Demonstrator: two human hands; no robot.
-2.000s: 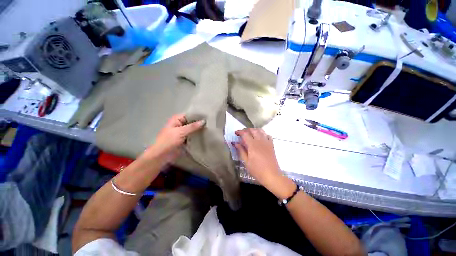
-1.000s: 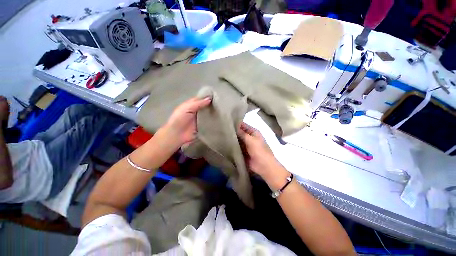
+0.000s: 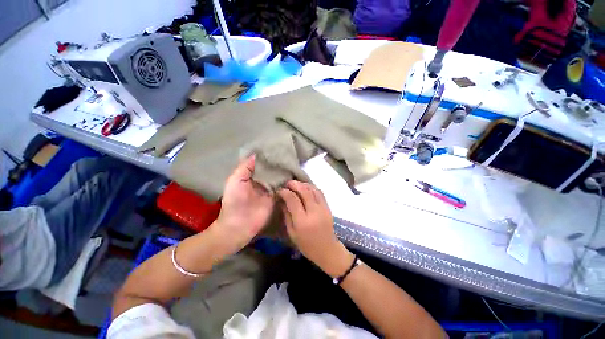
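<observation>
A large olive-khaki cloth [image 3: 225,136] lies spread on the white table, left of the sewing machine's needle area. Its near part is bunched up at the table's front edge. My left hand [image 3: 244,202] holds this part, palm partly up, thumb on top. My right hand [image 3: 306,215] touches it on the right side, fingers bent on the cloth; the fingertips are partly hidden in the folds. The cloth's right end lies beside the lit presser foot area of the white sewing machine [image 3: 414,109].
Blue and pink snips [image 3: 440,194] lie right of the needle. A smartphone [image 3: 537,153] is strapped to the machine. White slips [image 3: 521,240] lie at right. Red-handled scissors [image 3: 116,124] lie by the grey machine [image 3: 151,73]. A red stool [image 3: 188,206] is below. A person's jeans-clad leg [image 3: 86,198] is at left.
The near part of the cloth, earlier hanging long between my hands, is now gathered in them. My hands have come closer together and lower. The camera view has shifted.
</observation>
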